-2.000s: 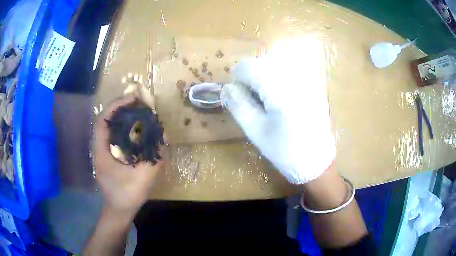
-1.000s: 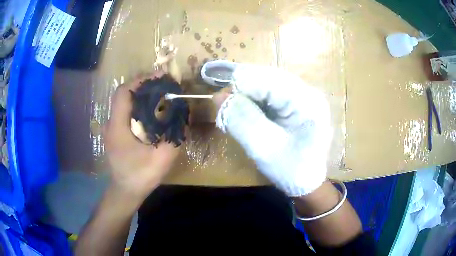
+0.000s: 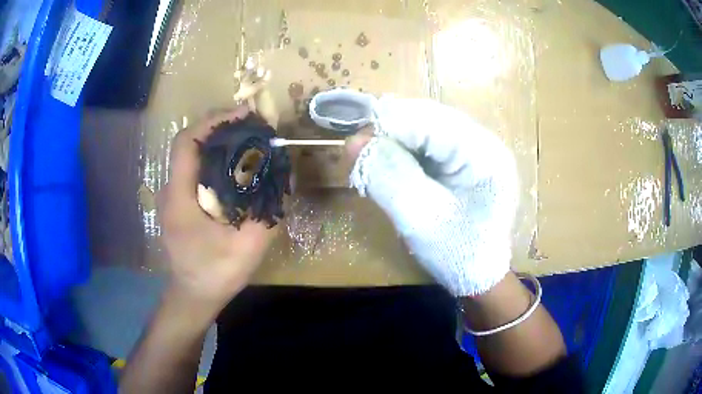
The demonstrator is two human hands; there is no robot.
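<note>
My bare left hand (image 3: 208,223) holds a figure body (image 3: 250,167) wrapped in ragged black cloth. Its round opening faces up, with a shiny wet-looking dark ring around it. Cream bony fingers (image 3: 251,81) stick out above it, and a cream part shows at its lower left. My gloved right hand (image 3: 442,185) pinches a white cotton swab (image 3: 312,142) between thumb and bare-looking fingertip. The swab's tip is at the right upper edge of the black cloth. A small white oval glue cup (image 3: 341,109) stands just above the swab, beside the glove's fingers.
Brown specks dot the tan bench board (image 3: 573,169) around the cup. A white squeeze bottle (image 3: 622,61), a labelled brownish bottle (image 3: 680,98) and dark-handled pliers or cutters (image 3: 672,178) lie at right. A blue crate (image 3: 58,200) and a black flat object (image 3: 127,58) are at left.
The swab has come away from the cup to the black cloth's edge, and the figure body has moved right and up. A shiny ring now shows around the opening.
</note>
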